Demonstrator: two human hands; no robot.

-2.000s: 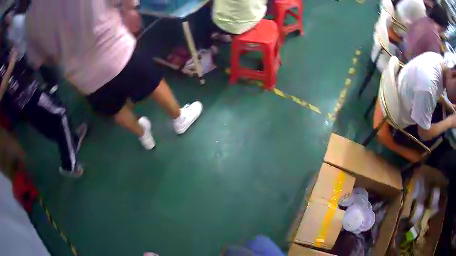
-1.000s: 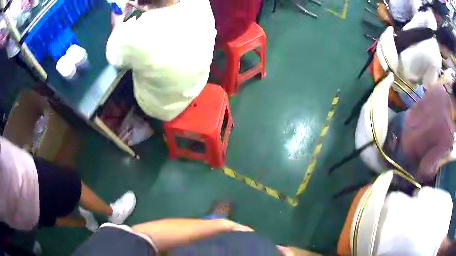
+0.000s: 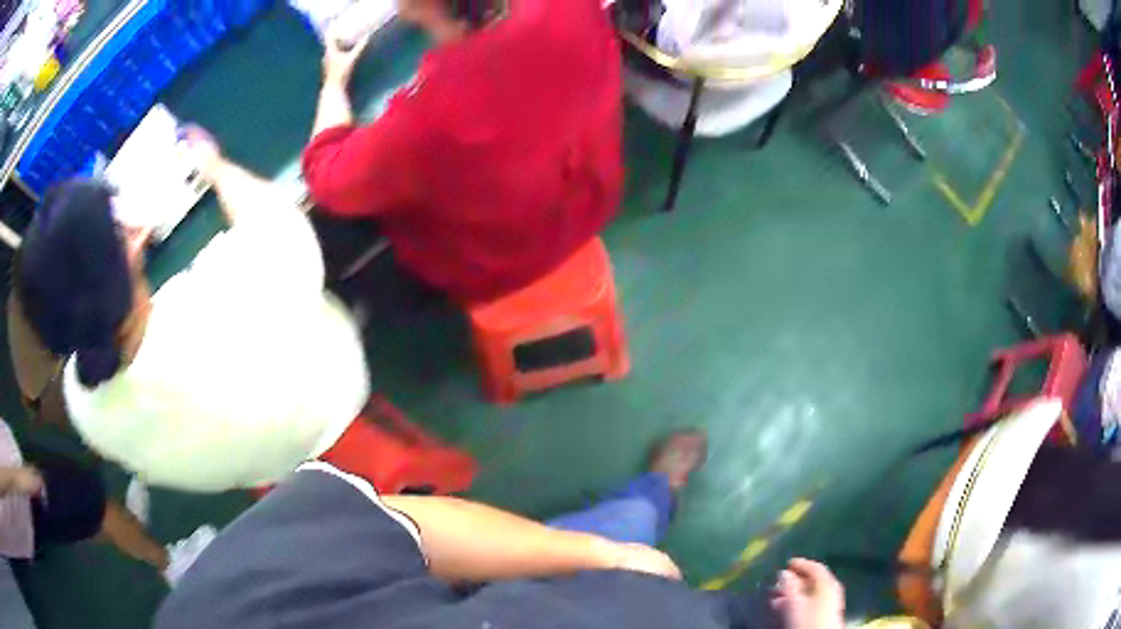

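My left arm, in a dark sleeve with white trim, reaches rightward along the bottom of the head view. My left hand [image 3: 639, 560] is blurred at its end, partly against dark cloth, and its fingers cannot be made out. My right hand [image 3: 811, 597] is at the bottom edge, small and partly cut off, fingers loosely bent and slightly apart, with nothing seen in it. No work item shows at either hand. A blue-trousered leg [image 3: 615, 510] and a shoe [image 3: 679, 455] are just beyond my left hand.
A person in a pale top [image 3: 221, 369] and a person in red [image 3: 504, 148] work at a bench with a blue row of items [image 3: 92, 117]. Red stools [image 3: 553, 338] stand at centre-left. White-backed chairs [image 3: 996, 492] and seated people are at right. Yellow-black tape [image 3: 762, 541] marks the green floor.
The view has swung along the bench. The cartons seen two seconds ago are out of view, and the person in red now shows more fully. My right hand has come into clearer view.
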